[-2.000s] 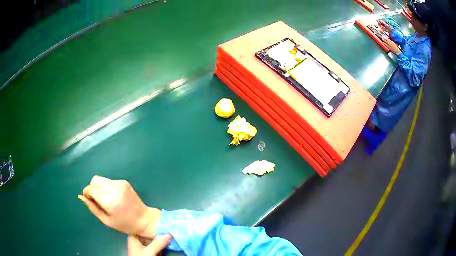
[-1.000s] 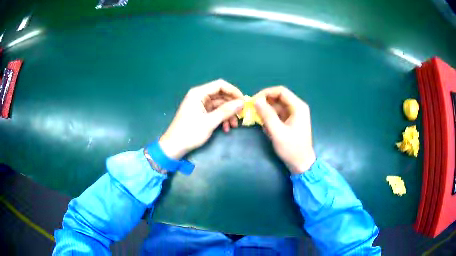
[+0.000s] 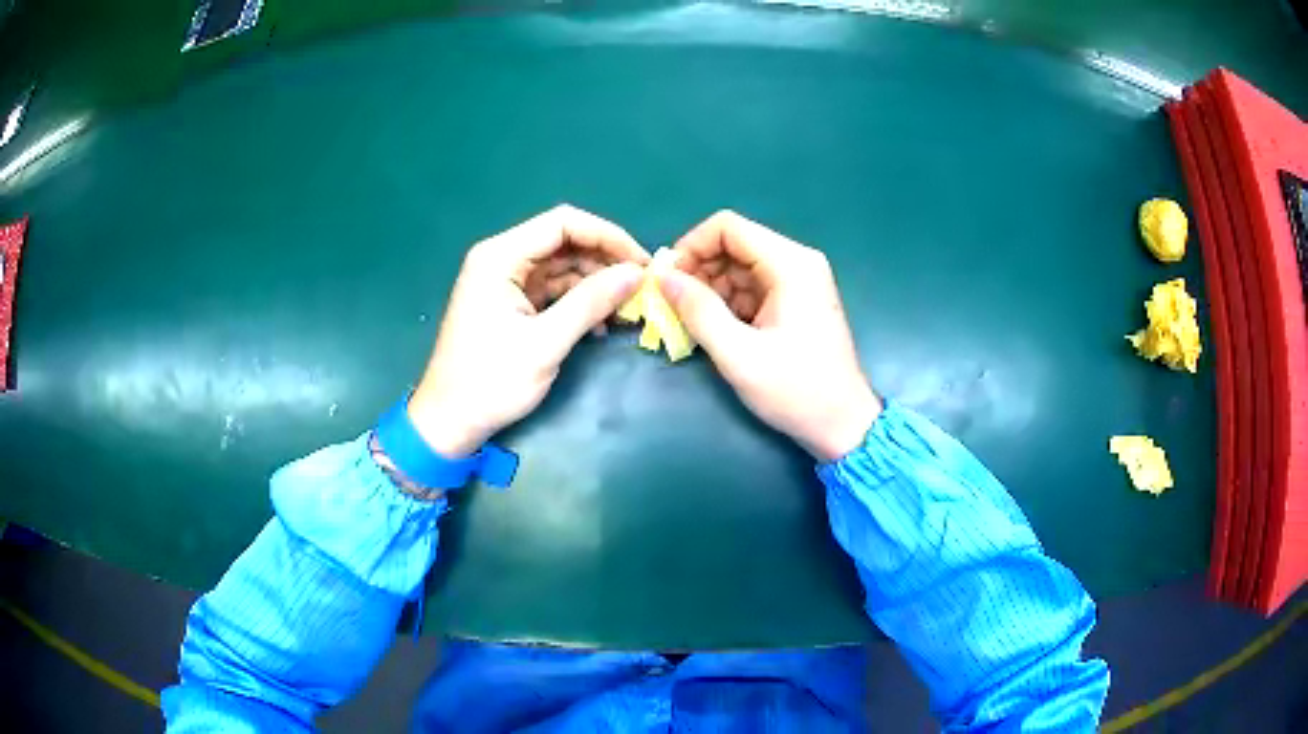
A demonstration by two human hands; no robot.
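Observation:
A crumpled piece of yellow tape [image 3: 661, 318] hangs between my two hands over the green mat. My left hand [image 3: 527, 318], with a blue wrist strap [image 3: 426, 446], pinches it from the left with thumb and fingers. My right hand [image 3: 773, 324] pinches it from the right. The fingertips of both hands nearly touch and hide the top of the tape. To the right on the mat lie a smooth yellow tape ball [image 3: 1163, 230], a ragged tape lump [image 3: 1171, 326] and a small flat tape scrap [image 3: 1142, 465].
A thick stack of red foam pads [image 3: 1231, 344] stands at the right edge, with a dark corner of a tablet [image 3: 1297, 215] on top. A red piece [image 3: 12, 301] shows at the far left edge. A dark, shiny item [image 3: 223, 20] lies at the top left. The bench's front edge is near my body.
The view has swung from the foam stack to my hands. Over the last second both hands stay on the tape, whose hanging ends have changed shape, and everything sits slightly higher or further left.

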